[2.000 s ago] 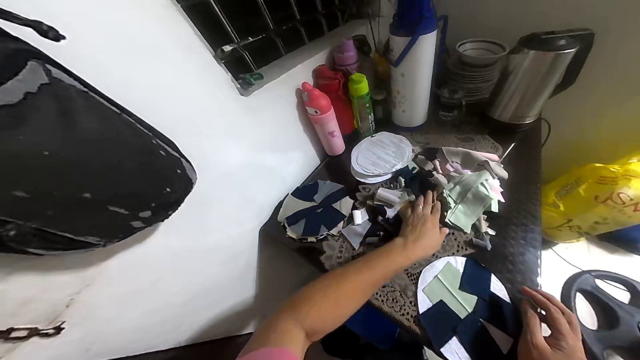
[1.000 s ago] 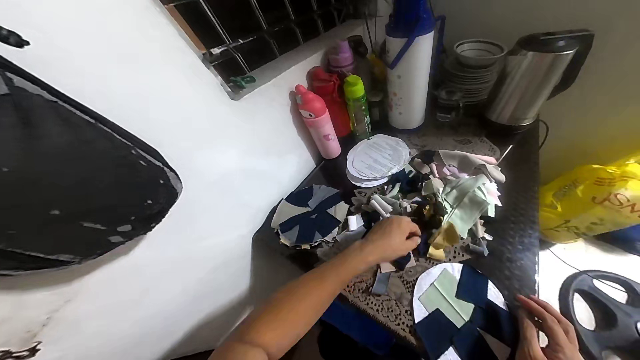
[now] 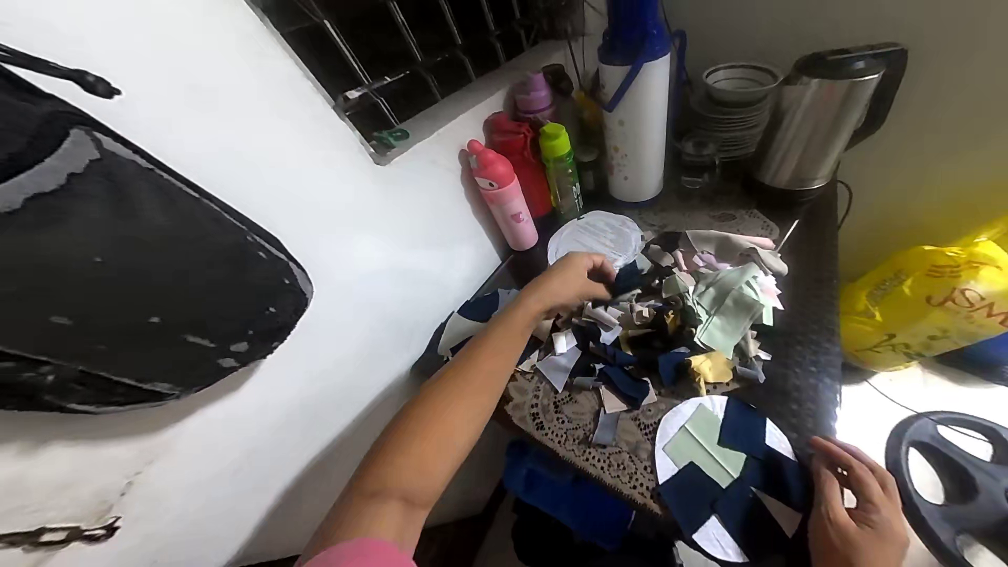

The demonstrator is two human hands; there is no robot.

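Note:
My left hand reaches to the far left side of a heap of fabric scraps, its fingertips at a dark blue scrap; whether they pinch it cannot be told. Just behind lies a stack of white fabric circles. Under my left forearm, a circle covered in navy and pale pieces is partly hidden. My right hand rests at the right edge of a white circle near the table's front, its fingers slightly apart. Green, navy and beige patches lie on that circle.
Drink bottles, a white-and-blue thermos flask, stacked dishes and a steel kettle stand along the back. A lace cloth covers part of the dark table. A yellow plastic bag and a black steering-wheel-shaped object are at the right.
My left hand has moved from the middle of the scrap heap to its far left side, near the white circles. My right hand stays beside the patched circle. Some scraps have shifted.

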